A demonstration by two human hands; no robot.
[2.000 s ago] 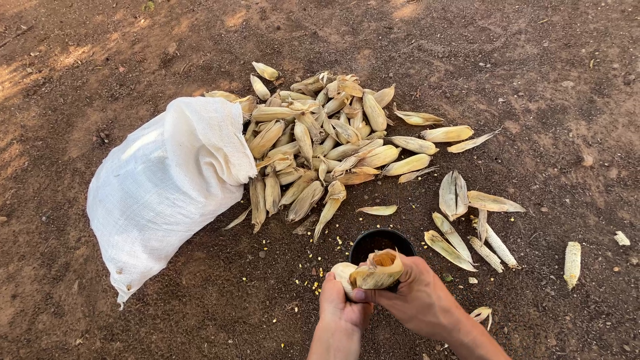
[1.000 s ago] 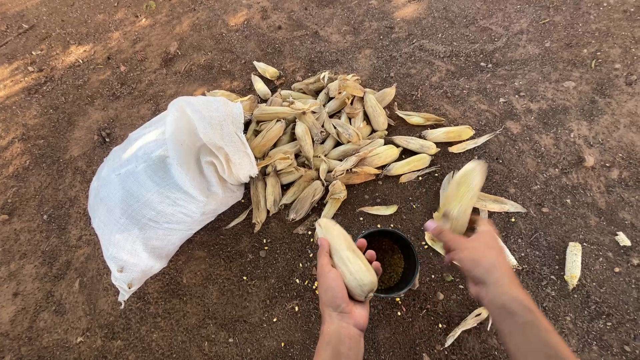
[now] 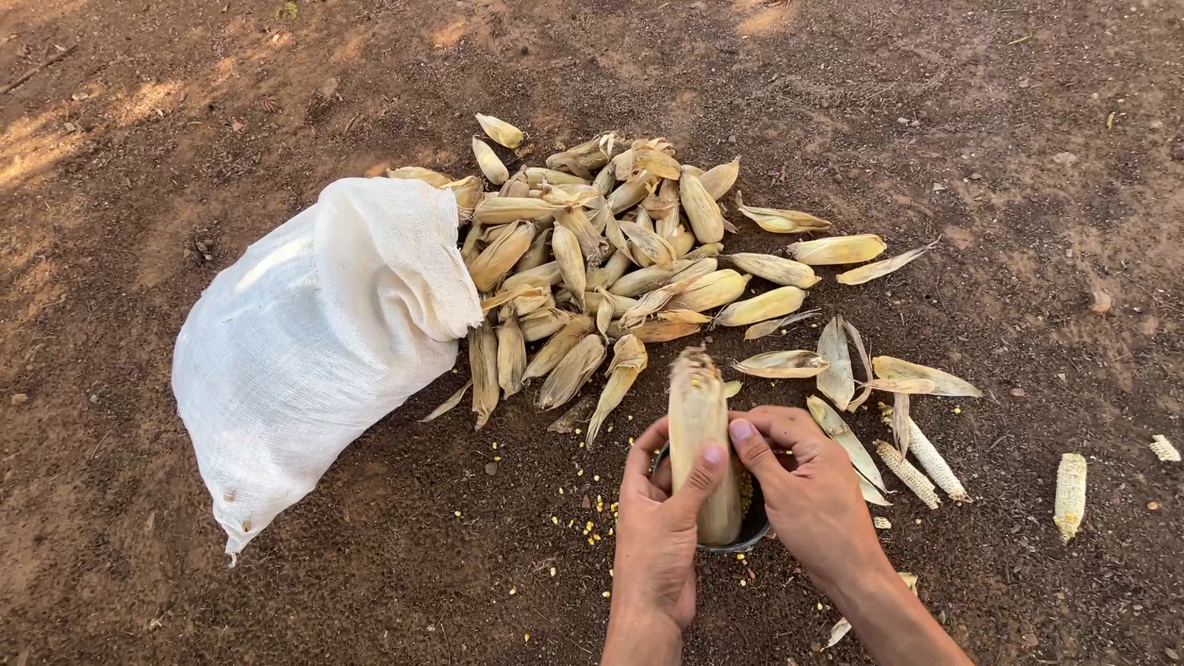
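Above a dark round bowl point(image 3: 757, 523), partly hidden by my hands, an ear of corn in dry husk point(image 3: 700, 435) is held upright. My left hand point(image 3: 659, 527) is closed around it, with the thumb across its front. At the ear's right side is my right hand point(image 3: 805, 481), fingers bent and touching the husk; whether it grips a strip of husk is hard to tell. Yellow kernels show near the ear's top and inside the bowl.
A white woven sack point(image 3: 305, 342) lies at left, its mouth against a heap of husked corn ears point(image 3: 592, 250). Right of the bowl are loose husks point(image 3: 835, 365) and bare cobs point(image 3: 936, 458), with another cob point(image 3: 1070, 497) farther right. Loose kernels point(image 3: 592, 529) dot the brown soil.
My right hand has let go of the loose husk it held out to the right and has come back to the ear. My left hand still holds the ear, now upright over the bowl.
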